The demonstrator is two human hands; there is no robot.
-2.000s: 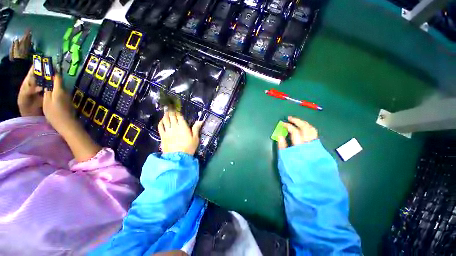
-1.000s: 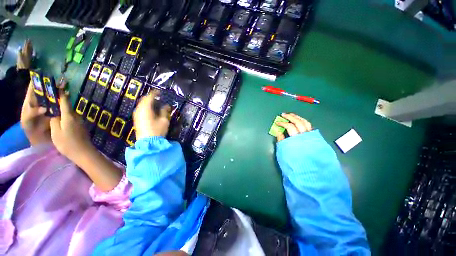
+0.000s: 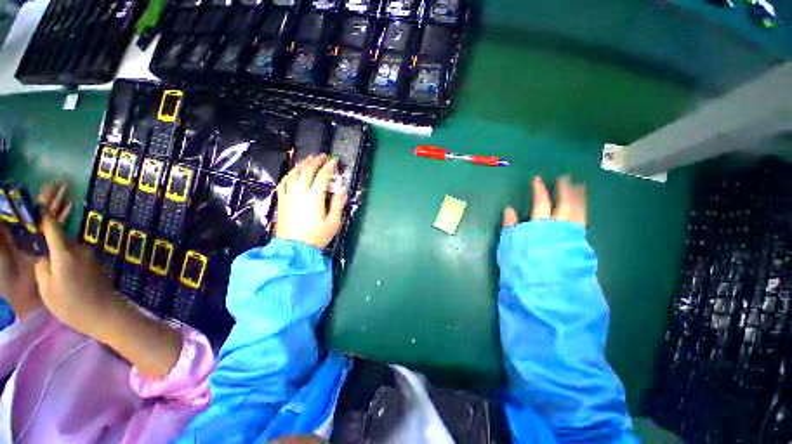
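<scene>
A wide black phone tray [image 3: 227, 130] lies in front of me on the left. Phones with yellow frames [image 3: 178, 184] lie face up in its left part, and dark back-up phones [image 3: 346, 143] lie at its right end. My left hand [image 3: 310, 201] is over the right part of the tray, fingers on the dark phones; its grip is hidden. My right hand [image 3: 547, 204] is low over the green mat, fingers apart and slightly blurred, with nothing visible in it. A yellow-green battery [image 3: 449, 214] lies on the mat between my hands.
A red pen [image 3: 460, 157] lies beyond the battery. Another phone tray [image 3: 441, 94] is at the far side. A pale metal post [image 3: 695, 139] stands at right, above a dark ridged tray stack [image 3: 729, 303]. A neighbour in pink [image 3: 113, 381] holds phones at left.
My right hand has let go of the battery and moved right, to where the white card lay; the card is now out of sight. My left hand has moved right across the tray.
</scene>
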